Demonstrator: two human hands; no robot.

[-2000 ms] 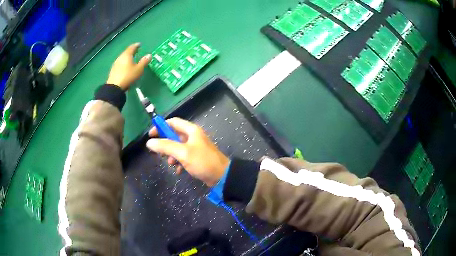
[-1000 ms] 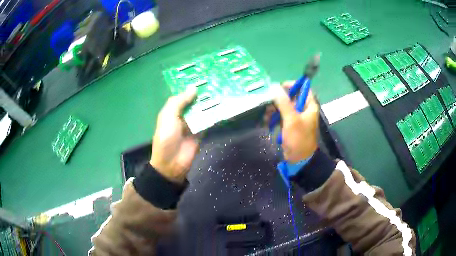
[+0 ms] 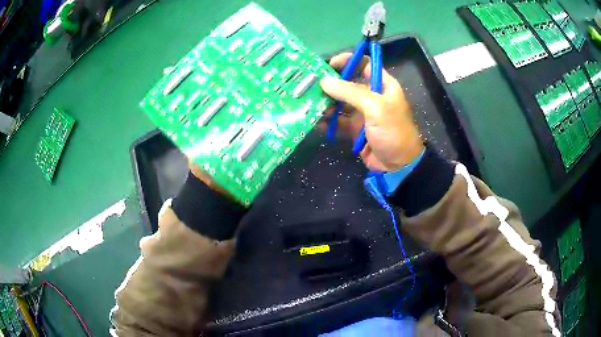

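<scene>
A green PCB panel (image 3: 230, 99) with several white slotted parts is held up, tilted, over the back left of the black tray (image 3: 455, 131). My left hand (image 3: 201, 172) is mostly hidden beneath the panel and supports it at its lower left. My right hand (image 3: 389, 125) holds blue-handled diagonal cutters (image 3: 373, 39), jaws pointing up and away, handles spread. My right thumb also touches the panel's right corner. A blue wrist strap (image 3: 399, 178) with a thin cord is on my right wrist. Bright specks lie scattered in the tray.
A black block with a yellow label (image 3: 314, 250) lies in the tray. A small PCB panel (image 3: 54, 143) lies on the mat at left. Rows of panels (image 3: 567, 118) sit on a dark sheet at right. White strips (image 3: 464, 61) mark the green mat. More boards show at lower right.
The panel has come closer to the camera and been turned, so its left side now hides my left hand. The cutters remain in my right hand. The view has shifted.
</scene>
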